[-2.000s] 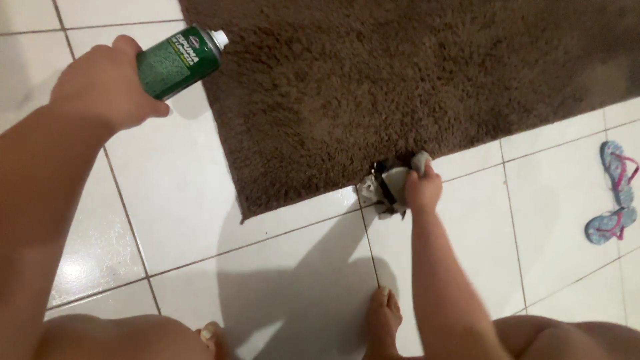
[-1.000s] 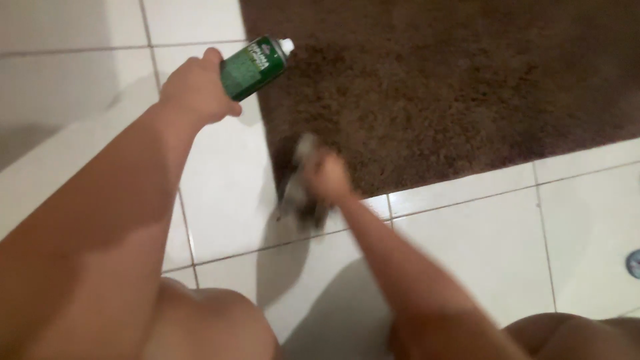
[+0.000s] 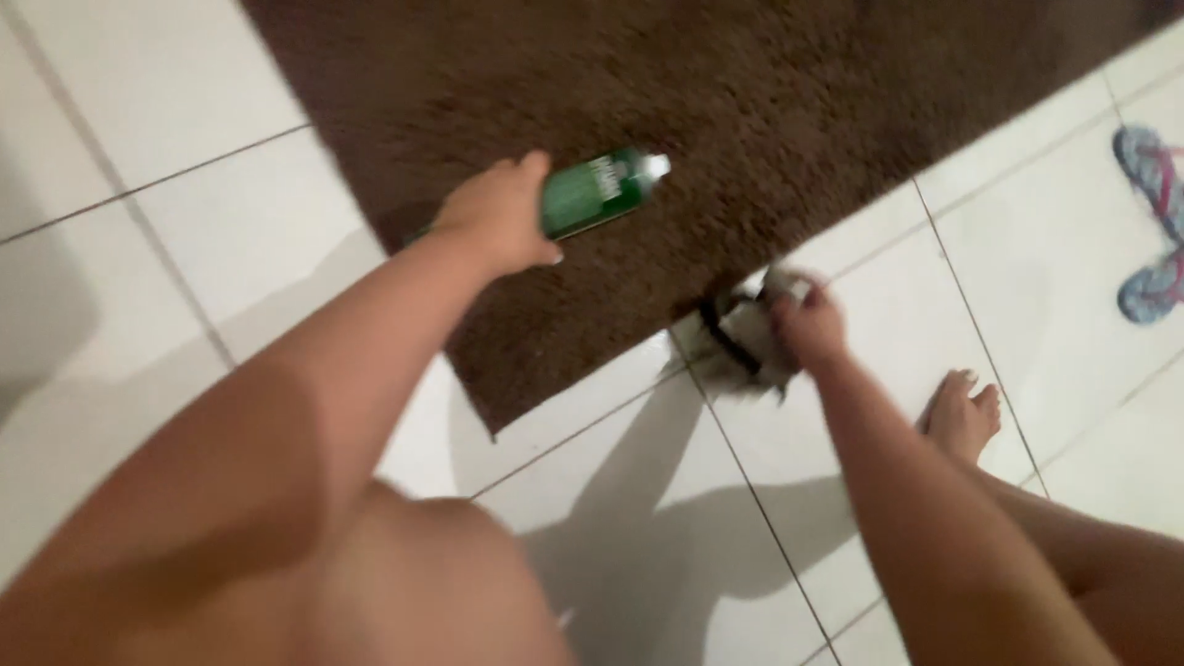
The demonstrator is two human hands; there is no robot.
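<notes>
My left hand (image 3: pixel 499 217) grips a green spray can (image 3: pixel 592 194) by its base end, tilted sideways above the brown shaggy rug (image 3: pixel 592 83). The can's white nozzle end points right, and its side bears writing. With my right hand (image 3: pixel 812 324) I hold a crumpled grey and white cloth (image 3: pixel 745 342) with a dark band, at the rug's lower edge and partly over the floor tiles. Blur hides the cloth's details, and the right fingertips are partly hidden in it.
White floor tiles (image 3: pixel 592 472) with dark joints border the rug. A pair of patterned flip-flops (image 3: pixel 1152 287) with pink straps lies at the far right. My bare foot (image 3: pixel 962 416) rests on the tiles right of the cloth, and my knees are at the bottom.
My left hand has carried the can from beside the rug's left edge to over the rug. From near the rug's corner, my right hand and the cloth have moved right along its edge.
</notes>
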